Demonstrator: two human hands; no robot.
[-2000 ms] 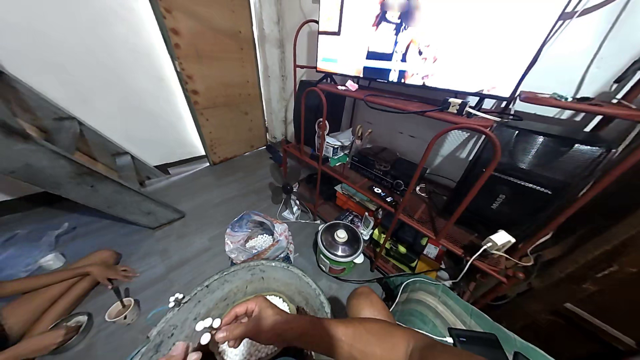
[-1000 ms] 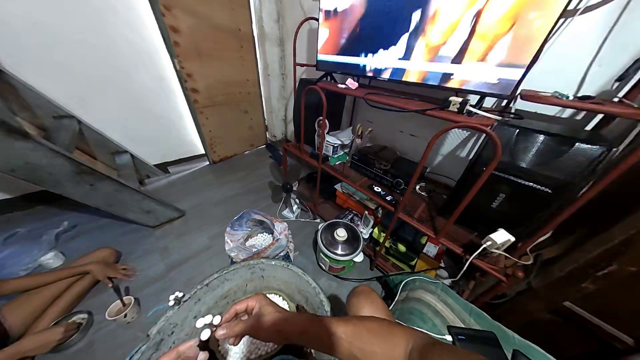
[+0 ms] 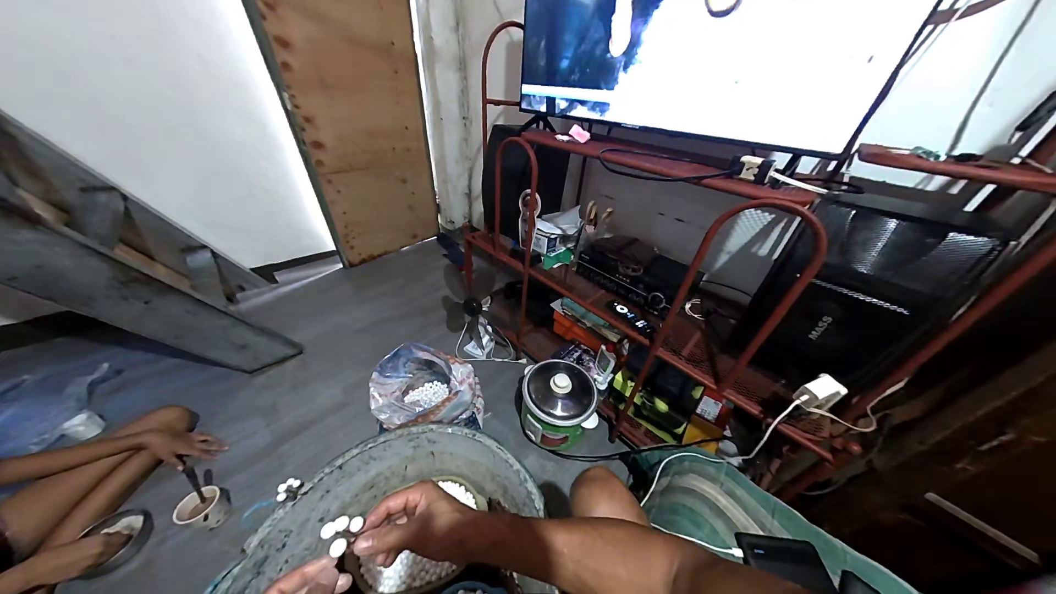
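My right hand (image 3: 417, 524) is over a large round grey tub (image 3: 462, 437), thumb and fingers pinched at a small cluster of white round pieces (image 3: 338, 528). My left hand (image 3: 312, 577), partly cut off by the bottom edge, is just below the cluster, its fingertips close to the lowest piece; whether it grips anything is unclear. Under my right hand, many small white beads (image 3: 404, 573) fill a container inside the tub. Another cluster of white pieces (image 3: 289, 489) hangs at the tub's left rim.
A plastic bag of white beads (image 3: 425, 396) and a lidded rice cooker (image 3: 561, 396) stand beyond the tub. At left, another person's hand (image 3: 177, 445) rests above a cup (image 3: 202, 507). A red metal rack (image 3: 610, 305) holds electronics; a phone (image 3: 784, 561) lies lower right.
My hands stay over the tub near the white cluster, with small finger shifts. A dark piece visible below the cluster one second ago no longer shows. The television picture has changed.
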